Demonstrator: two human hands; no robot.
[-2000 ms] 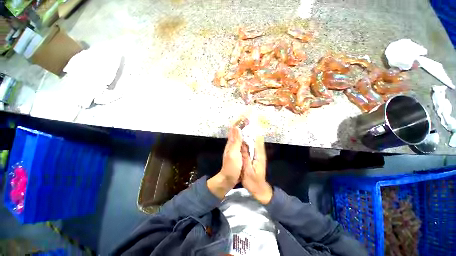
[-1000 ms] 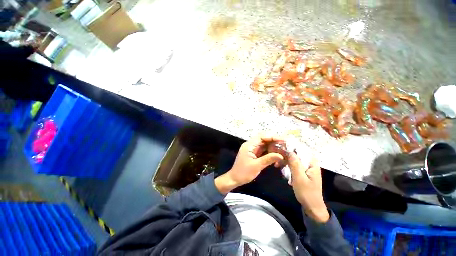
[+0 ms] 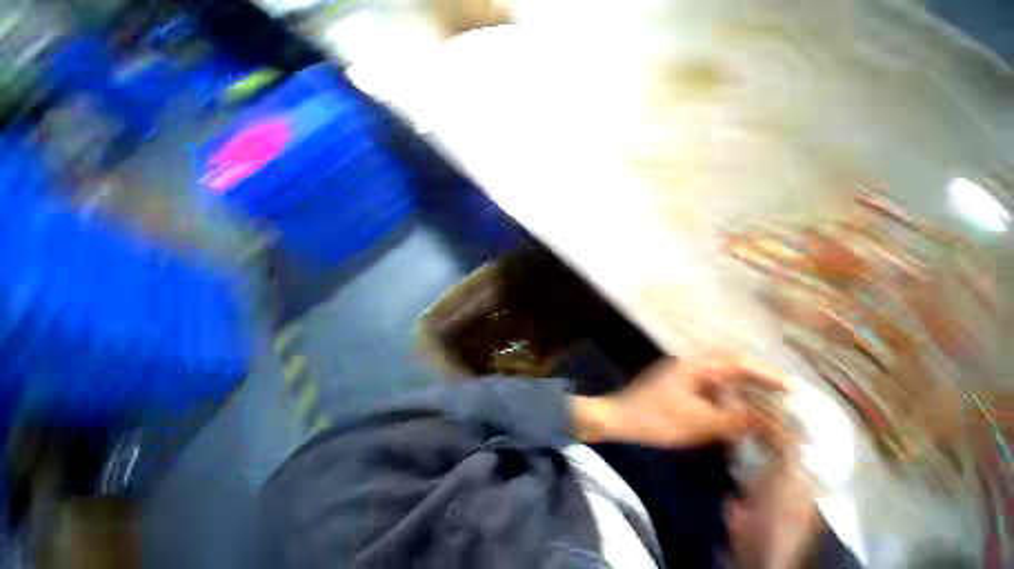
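Observation:
The view is strongly blurred. My left hand (image 3: pixel 684 402) is at the table's front edge, its fingers curled around a small brownish moulded piece (image 3: pixel 732 391), whose outline is smeared. My right hand (image 3: pixel 778 506) is close against it, lower right, partly blurred. A small pale patch (image 3: pixel 752 453) at its fingers looks like the white cloth wad. The heap of glossy orange-brown pieces (image 3: pixel 851 295) lies on the table to the right of my hands.
The long pale table (image 3: pixel 578 145) runs diagonally. An open brown box (image 3: pixel 456 317) with shiny bits stands below its edge. A blue bin (image 3: pixel 334 189) holds pink pieces (image 3: pixel 247 153). Stacked blue crates (image 3: pixel 111 300) are at far left. A white item (image 3: pixel 976 205) lies at the right.
The view has swung left and tilted, so the table, heap and hands appear farther right and the metal cup is out of view. My hands stay together.

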